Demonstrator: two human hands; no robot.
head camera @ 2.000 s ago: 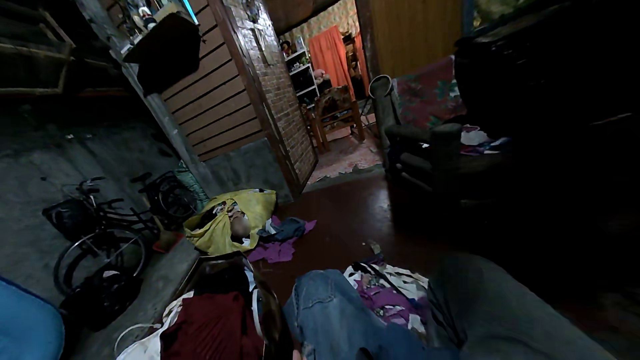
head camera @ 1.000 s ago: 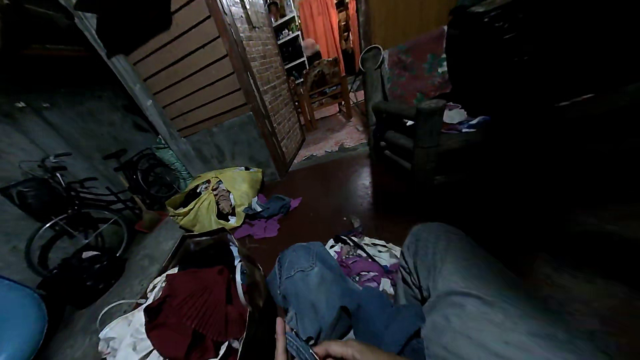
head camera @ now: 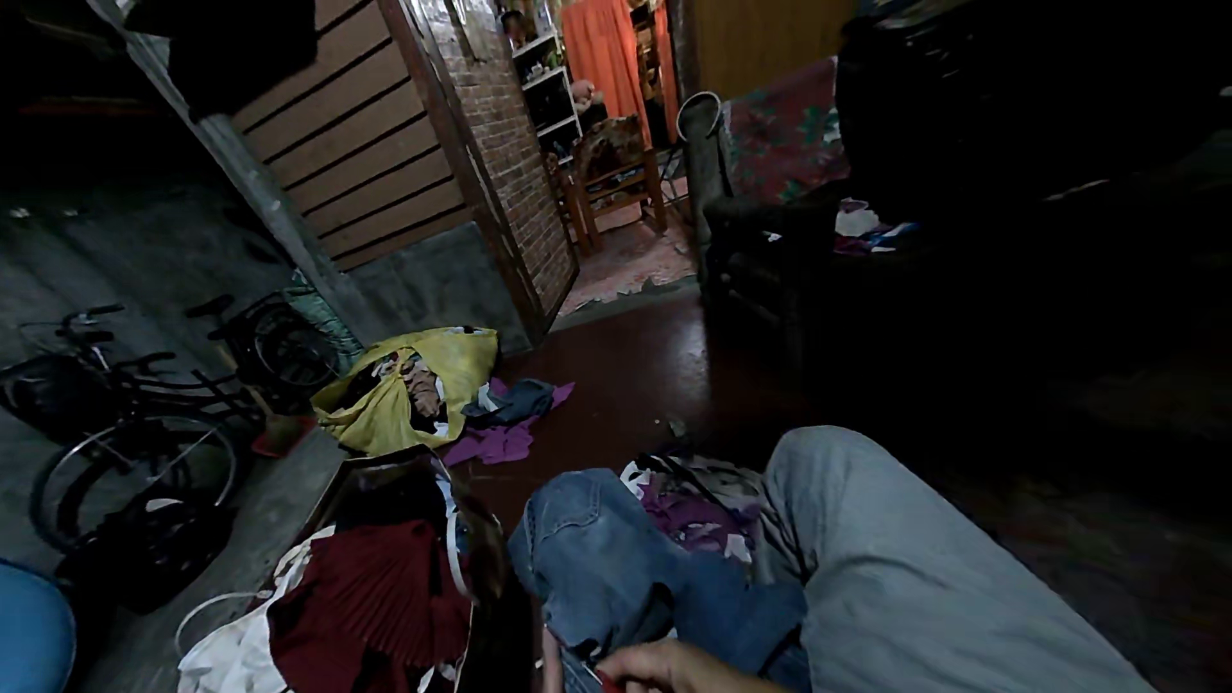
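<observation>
My right hand (head camera: pixel 679 666), at the bottom edge, is closed on a small red object (head camera: pixel 610 681), too little of which shows to name. Only a finger or so of my left hand (head camera: pixel 551 662) is visible, against the edge of the blue denim garment (head camera: pixel 602 549). That denim lies over my lap, beside my knee in grey trousers (head camera: pixel 866 539). Past it is a pile of purple and white cloth (head camera: pixel 695 505). To the left, a dark red pleated garment (head camera: pixel 375 606) and white cloth (head camera: pixel 236 659) fill an open bag or box.
A yellow sack (head camera: pixel 462 371) of clothes stands on the floor, with purple cloth (head camera: pixel 496 443) beside it. Bicycles (head camera: pixel 144 452) lean at the left wall, near a blue rounded object (head camera: pixel 34 630). A dark armchair (head camera: pixel 760 260) and a doorway with an orange curtain (head camera: pixel 606 63) lie beyond.
My hands have come into view at the bottom edge, by the denim; two seconds ago they barely showed. The view has tilted down somewhat.
</observation>
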